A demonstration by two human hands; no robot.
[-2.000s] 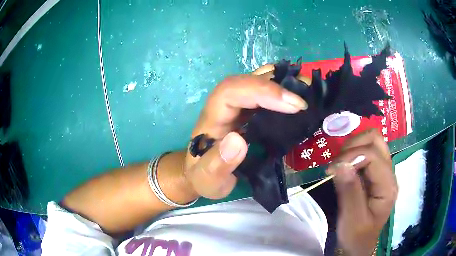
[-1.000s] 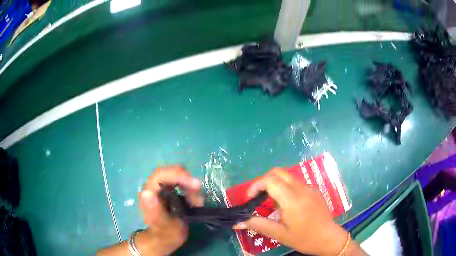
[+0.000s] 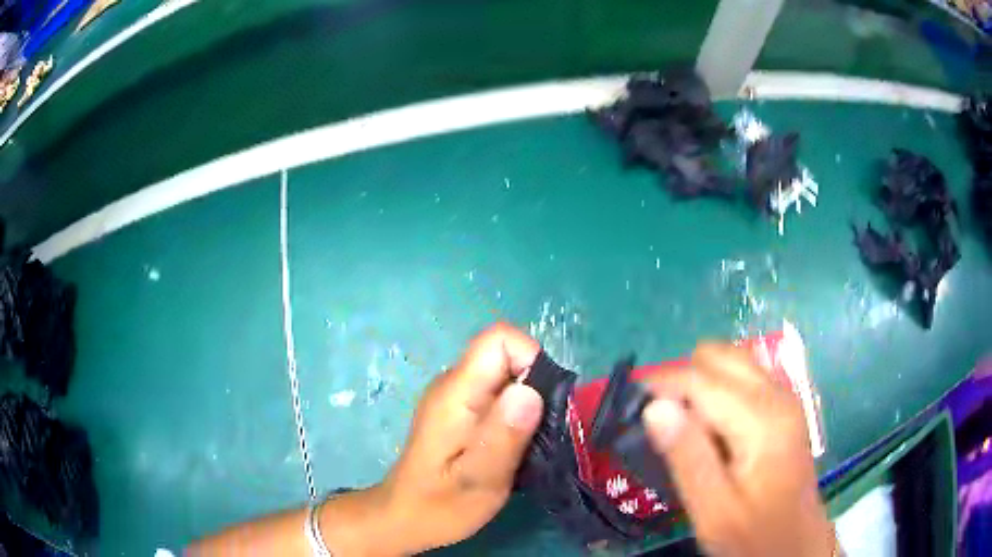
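Note:
A black jagged hair piece (image 3: 560, 479) is held between both hands above the bench and the red packet (image 3: 808, 397). My left hand (image 3: 470, 435) pinches its upper left end between thumb and fingers. My right hand (image 3: 734, 441), slightly blurred, grips its right side, where a black part stands up. The piece curves down between the hands. Whether it is one part or two joined cannot be told. The packet is partly hidden under the piece and my right hand. No swab shows in either hand.
Black hair heaps lie at the far rail (image 3: 669, 131) and at the right (image 3: 914, 223). White swabs (image 3: 793, 196) lie beside a small black pile. Black clumps (image 3: 44, 457) are at the left edge. A green crate (image 3: 933, 490) with white lining stands at the lower right. A post rises behind the rail.
The view first tilted up to show the far rail, then shifted left. The swab has left my right hand, which now holds the hair piece. Both hands have turned the piece from level to hanging.

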